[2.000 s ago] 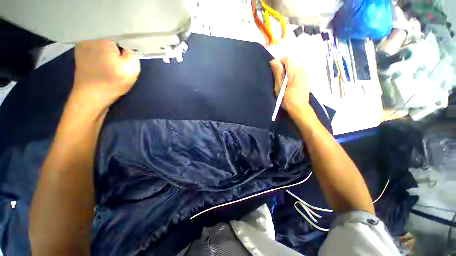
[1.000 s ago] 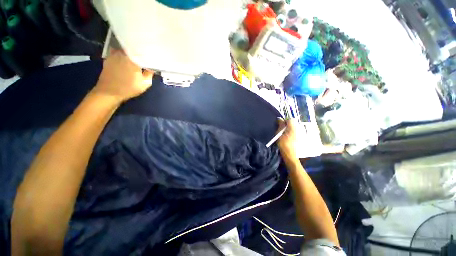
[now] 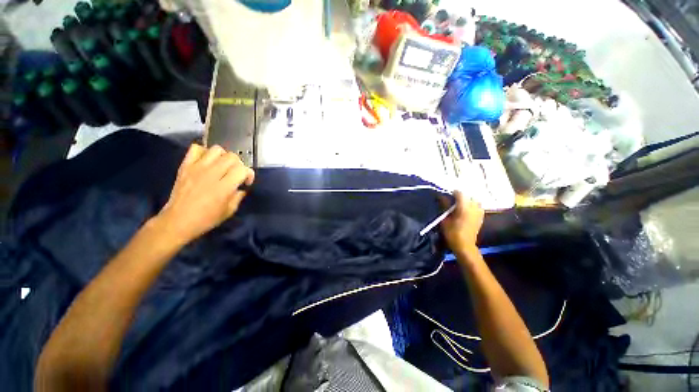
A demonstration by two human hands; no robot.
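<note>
A large dark navy garment point(image 3: 176, 306) covers my lap and the front edge of the machine table. A thin white piping line point(image 3: 368, 189) runs along its upper edge, and another white line curves lower down. My left hand point(image 3: 211, 187) grips the garment's upper edge at the left, fingers curled on the cloth. My right hand point(image 3: 462, 222) grips the garment's right end and also holds a slim white stick point(image 3: 438, 219). The off-white sewing machine head point(image 3: 280, 46) is above, and its lower part is washed out by glare.
The white tabletop point(image 3: 329, 145) holds orange and yellow scissors point(image 3: 370, 111) and pens point(image 3: 452, 145). Behind are a white control box point(image 3: 420, 69) and a blue plastic bag point(image 3: 474, 88). Thread cones point(image 3: 100, 88) stand back left. Dark garment pieces point(image 3: 521, 298) hang at the right.
The garment's upper edge and my left hand have come down from the machine head, exposing the machine bed. A white piping line now shows along that edge. The camera view has shifted too.
</note>
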